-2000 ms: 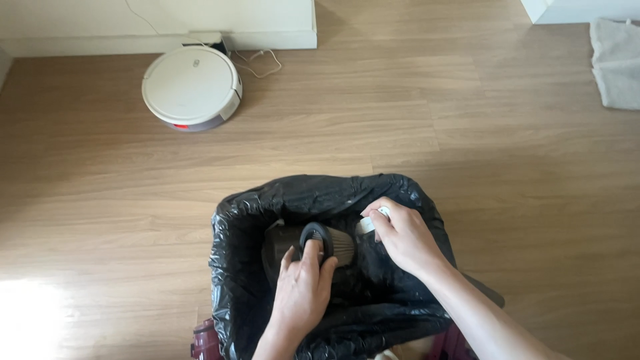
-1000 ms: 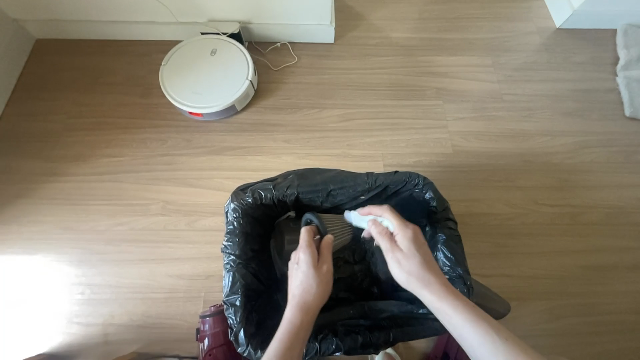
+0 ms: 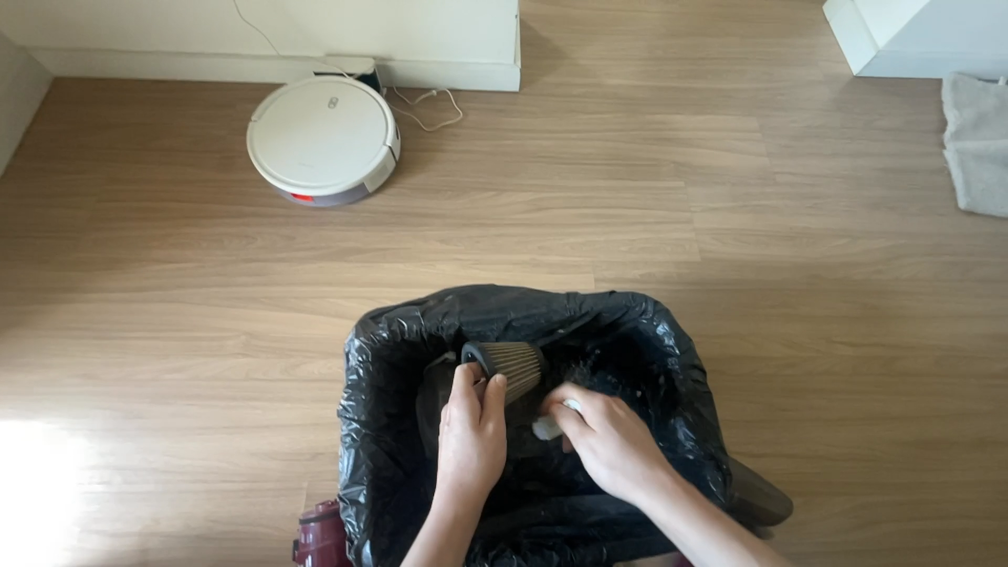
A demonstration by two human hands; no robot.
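Observation:
Over a bin lined with a black plastic bag [image 3: 504,303], my left hand [image 3: 475,433] grips the dark rim of a pleated, cone-shaped vacuum filter [image 3: 516,366]. The filter lies on its side in the air, its narrow end toward the right. My right hand [image 3: 602,433] is closed around a small whitish tool [image 3: 546,428], perhaps a brush; its working end is blurred. The tool is just below and right of the filter, apart from it. Fine dust shows against the bag above my right hand. The bin's bottom is dark and hard to make out.
A white robot vacuum [image 3: 323,138] stands at its dock by the wall, with a white cable [image 3: 441,122] beside it. A grey cloth [image 3: 979,146] lies at the right edge. A maroon plastic part [image 3: 321,537] and a dark part [image 3: 757,494] flank the bin on the wood-look floor.
The whitish tool was at the filter's pleats one second ago; my right hand has since moved it down, away from them. The filter's pleated side now shows more fully. Both hands keep their holds.

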